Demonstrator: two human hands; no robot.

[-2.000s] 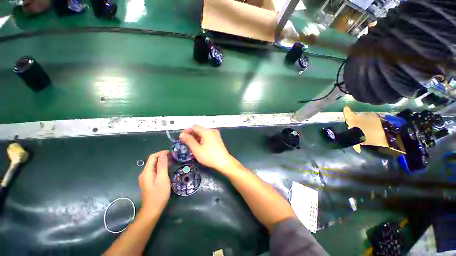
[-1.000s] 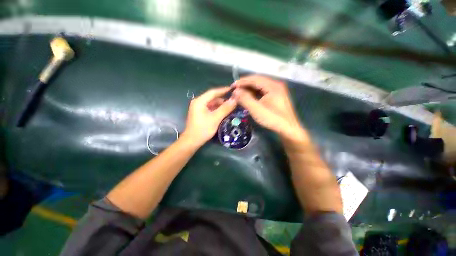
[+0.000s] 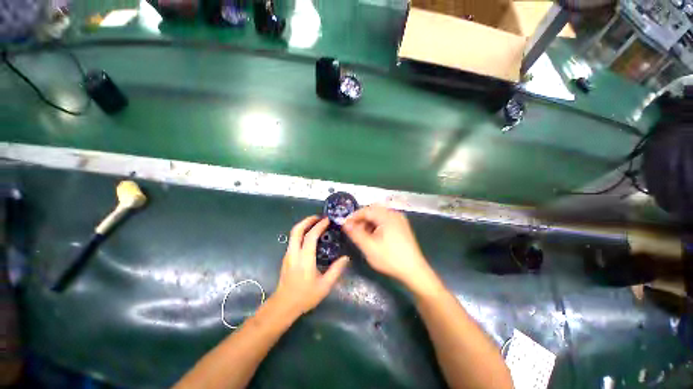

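Observation:
A round dark insert with small parts (image 3: 340,207) stands near the metal rail, at my fingertips. A black round base (image 3: 327,249) lies just below it, partly covered by my left hand. My left hand (image 3: 310,262) has its fingers around the base, with fingertips reaching up to the insert's lower edge. My right hand (image 3: 374,234) has thumb and index finger pinched at the insert's lower right edge; whether a wire or small part is between them is too small to tell.
A mallet (image 3: 114,213) lies left. A white loop (image 3: 243,304) and tiny ring (image 3: 283,238) lie nearer. A black housing (image 3: 517,254) and paper sheet (image 3: 532,361) are right. Beyond the rail (image 3: 251,183), the belt (image 3: 190,114) carries housings and a carton (image 3: 460,45). A dark head shows far right.
The view has tilted up, bringing the belt and carton back. My hands have moved apart from their joined fingertips; my left hand is now around the base, and the insert shows above it.

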